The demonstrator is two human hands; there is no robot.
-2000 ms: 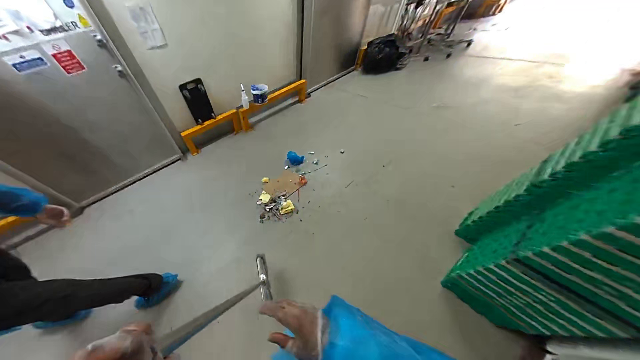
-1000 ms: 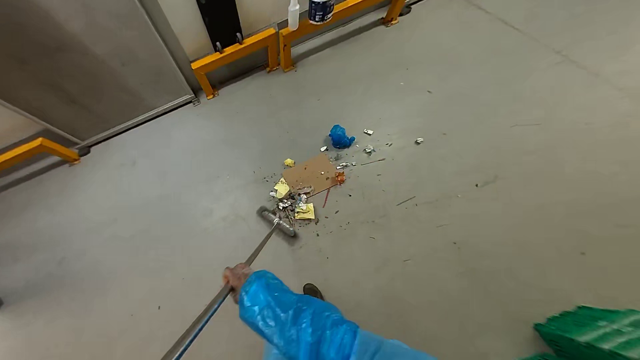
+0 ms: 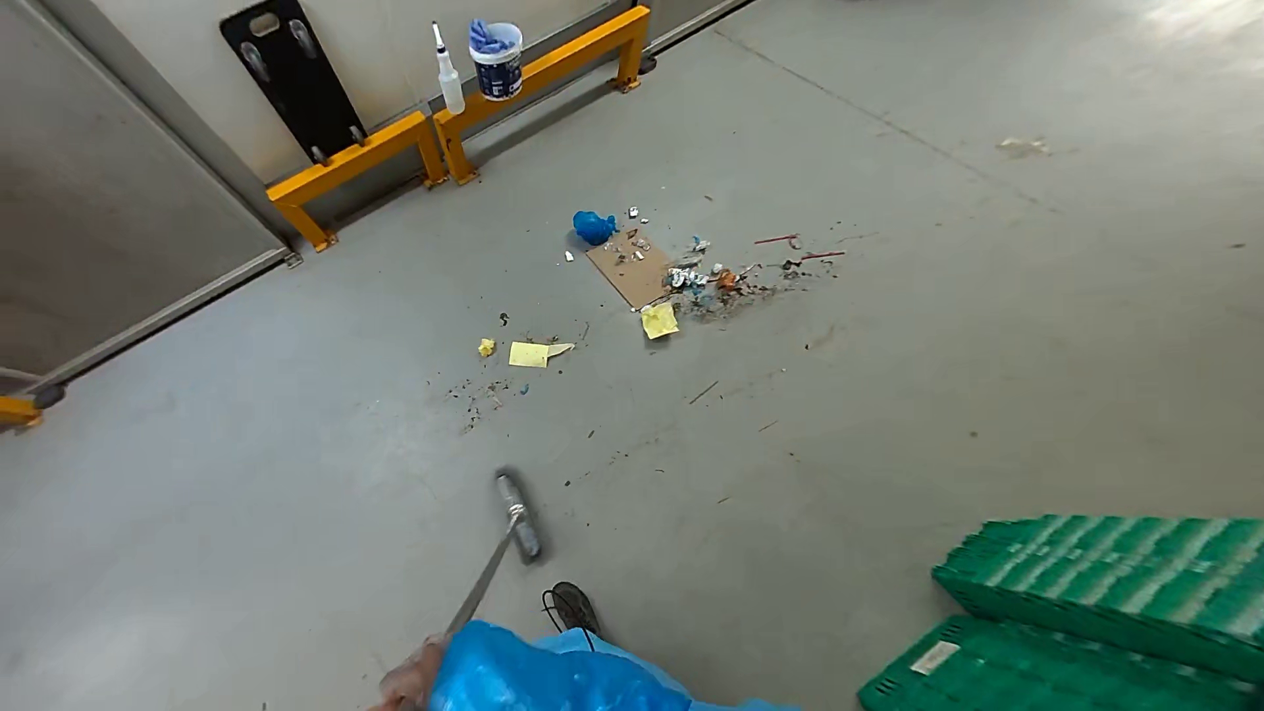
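Note:
At the bottom edge my right hand, below a blue plastic sleeve, is closed on the metal handle of a long-handled broom. Its narrow grey head is on or just over the floor, short of the litter. Beyond it lie a flat brown cardboard piece, a crumpled blue plastic item, a yellow paper, another yellow paper and a small crumpled yellow scrap. A heap of mixed debris touches the cardboard's right side. My left hand is out of view.
Green plastic crates stand at lower right. Yellow metal guard rails run along the wall, with a black wheeled board, a white bottle and a tub there. My dark shoe is near the broom head.
The broom head has left the litter and is nearer my foot. The litter has spread: debris lies right of the cardboard, and yellow papers lie apart from the heap.

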